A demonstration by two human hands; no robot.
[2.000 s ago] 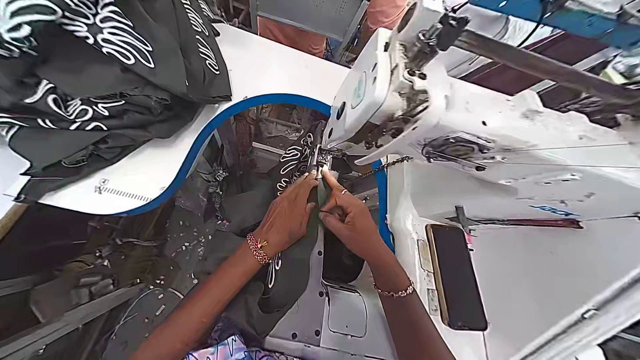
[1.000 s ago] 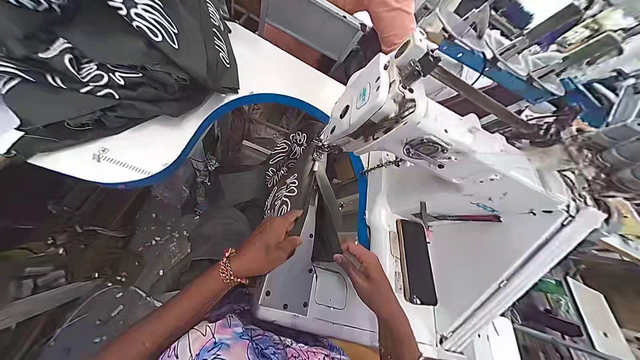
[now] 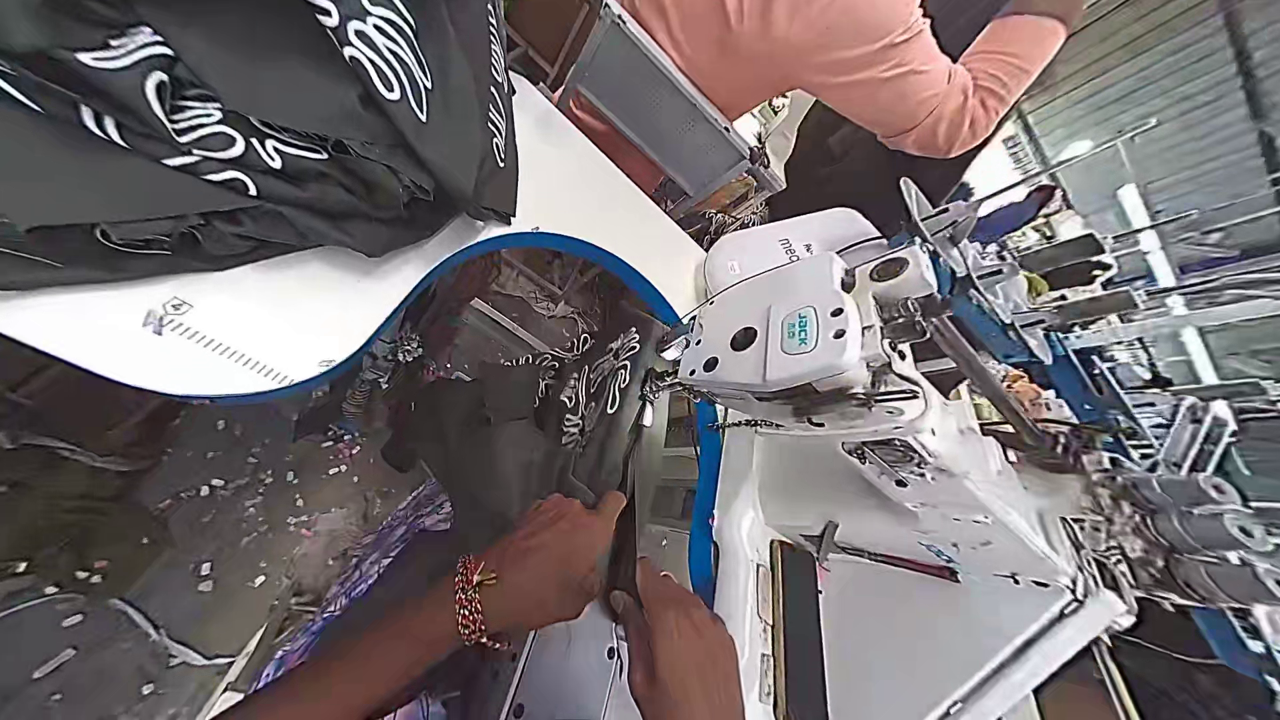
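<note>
A white Jack industrial sewing machine (image 3: pixel 780 330) stands right of centre, its needle area over a dark fabric piece (image 3: pixel 600 410) with white printed lettering. The fabric runs from the presser foot down towards me. My left hand (image 3: pixel 555 560), with a beaded bracelet at the wrist, grips the fabric's edge between thumb and fingers. Just right of it and lower, my right hand (image 3: pixel 680 640) pinches a narrow dark folded strip (image 3: pixel 625 540) of the same cloth. Part of the cloth is hidden under my hands.
Dark printed garments (image 3: pixel 250 140) are heaped on the white table (image 3: pixel 240 340) with a blue curved edge. A phone (image 3: pixel 800 630) and a thin dark tool (image 3: pixel 895 562) lie right of the machine bed. Beyond the table are a grey metal frame (image 3: pixel 655 100) and a person in a peach top (image 3: pixel 800 50).
My hands, at the needle area two seconds ago, have moved back along the cloth towards me and are now close together again. The view has swung, showing more of the person beyond.
</note>
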